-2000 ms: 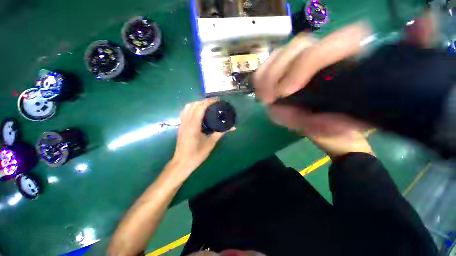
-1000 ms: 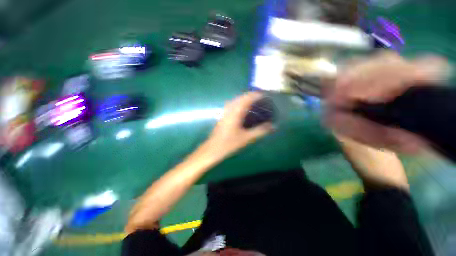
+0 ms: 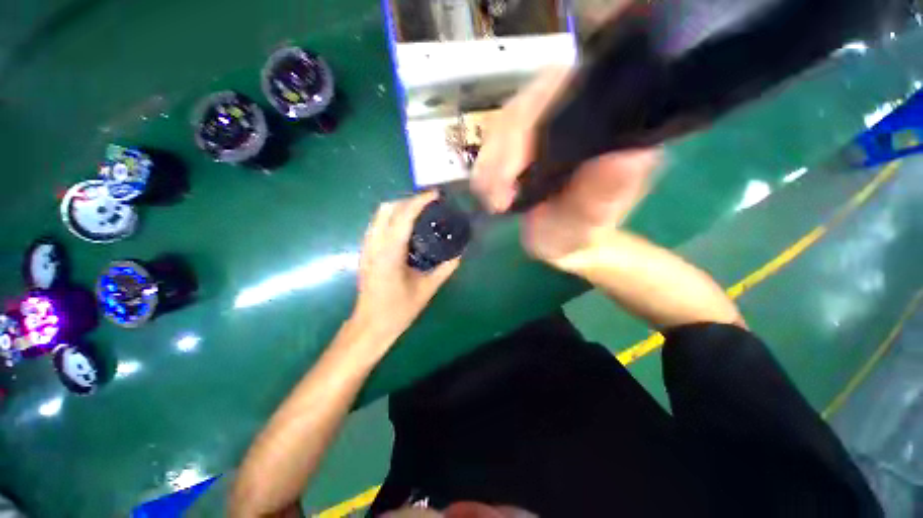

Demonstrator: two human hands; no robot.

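My left hand is closed around a round black unit on the green bench, its top facing up. My right hand grips a large black electric screwdriver, blurred close to the camera. The screwdriver's nose is just right of the unit's top. Its tip is blurred, and I cannot tell whether it touches the unit. The white screw feeder with blue sides stands just behind; the right fingers partly cover its front plate.
Two dark round units stand left of the feeder. A white-faced disc piece, a blue-lit unit and a purple-lit wheeled piece lie further left. The green bench's pale edge runs in front; a blue object is at far right.
My right hand and the screwdriver have moved left, from the feeder's front right towards the unit. The left hand still holds the unit. The unit at left now glows blue, unlike two seconds ago.
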